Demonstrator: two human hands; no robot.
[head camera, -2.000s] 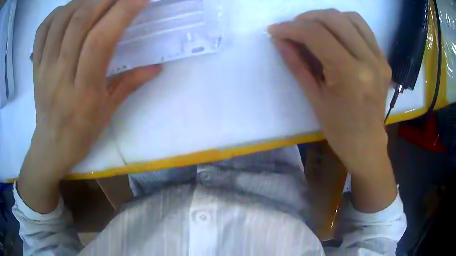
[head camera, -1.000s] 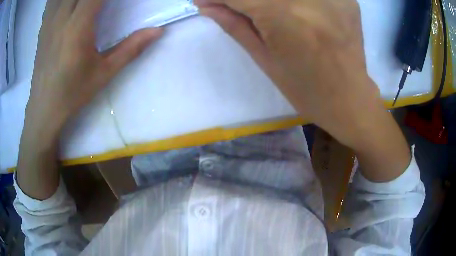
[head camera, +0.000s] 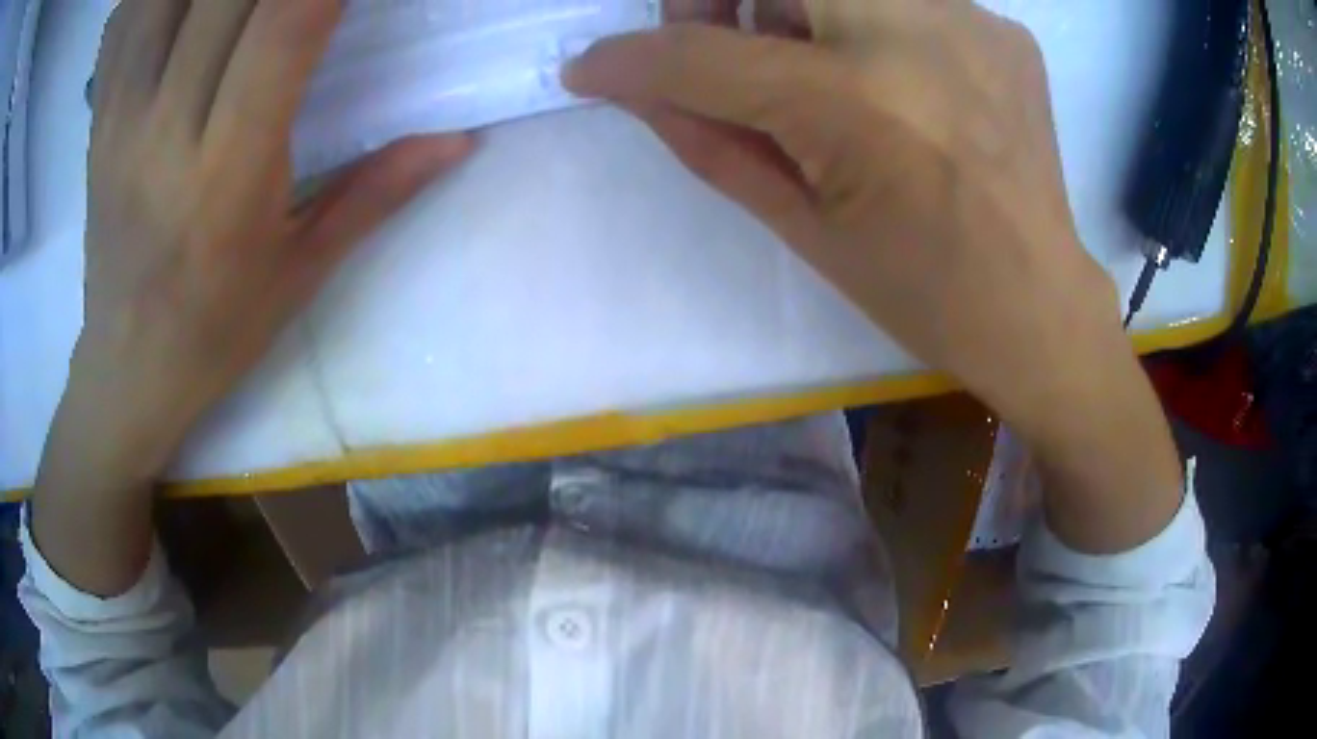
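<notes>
A white power bank case shell (head camera: 448, 65) lies on the white foam sheet (head camera: 578, 289) at the top of the view, partly cut off by the upper edge. My left hand (head camera: 217, 188) is bare and holds the shell's left end, with the thumb along its near edge. My right hand (head camera: 881, 159) is bare and is at the shell's right end, with a fingertip on its near right corner. Whether a small part is between its fingers is hidden.
A black electric screwdriver (head camera: 1196, 130) with a thin bit lies at the right, its cord (head camera: 1271, 188) beside it. Yellow tape (head camera: 578, 436) edges the table. Cardboard boxes (head camera: 932, 505) and a red object (head camera: 1220, 397) are below. A pale item (head camera: 15, 145) is at the far left.
My right hand has moved left from bare foam sheet to the shell's right end. My left hand stays on the shell, which shows a little less at the top.
</notes>
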